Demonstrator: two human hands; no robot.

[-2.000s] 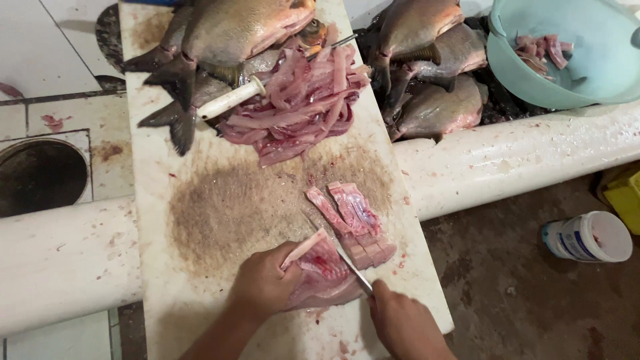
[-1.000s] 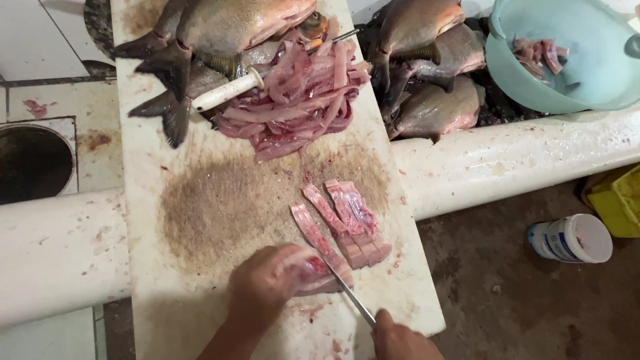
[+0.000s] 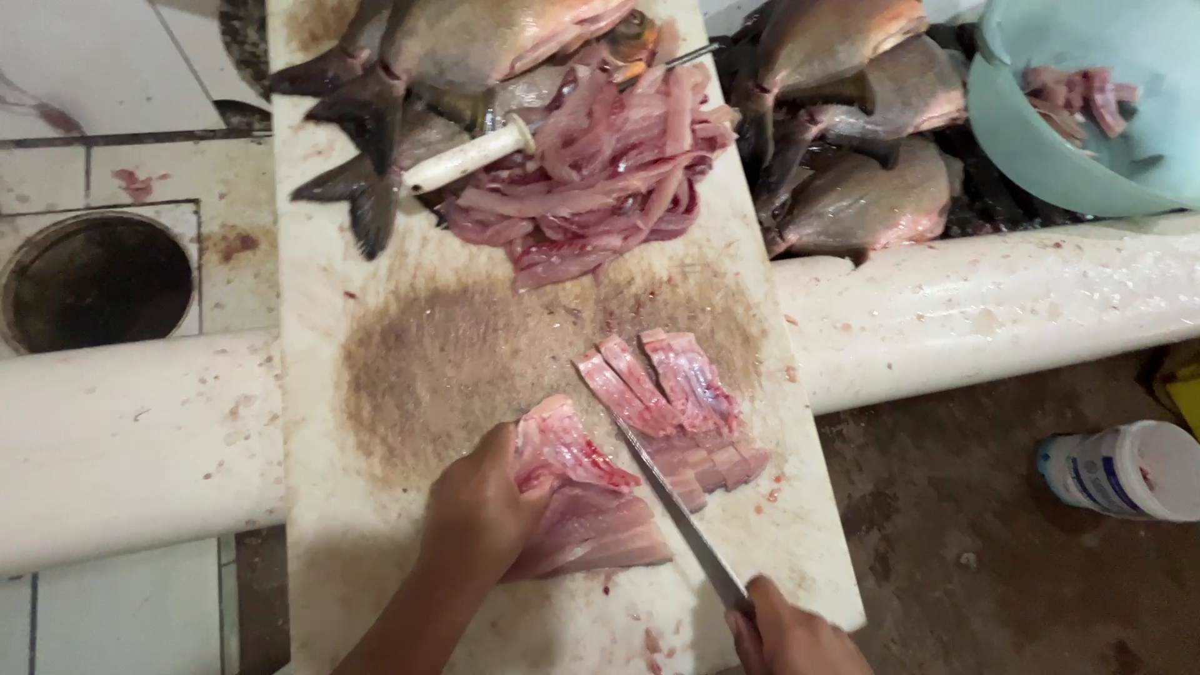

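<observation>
My left hand (image 3: 483,511) grips the left side of a piece of raw fish fillet (image 3: 595,530) that lies on a stained white cutting board (image 3: 356,562). A knife (image 3: 680,506) is held in my right hand (image 3: 797,633), its handle mostly hidden by the fingers. The blade slants up and left, between the held fillet and the cut fish strips (image 3: 694,384), which lie close together to its right. Farther up the board is a heap of pink fish strips (image 3: 600,178). A white-handled tool (image 3: 469,159) rests against that heap, its far part hidden.
Whole fish (image 3: 497,37) lie at the board's top, tails to the left. More fish (image 3: 867,197) lie beyond its right edge, beside a pale green basin (image 3: 1050,169) holding fish pieces. A white bucket (image 3: 1116,473) is at the right. A round drain opening (image 3: 98,281) is at the left.
Another strip now lies apart from the held fillet, beside the other cut strips. The knife blade has moved from over the fillet to the gap beside it.
</observation>
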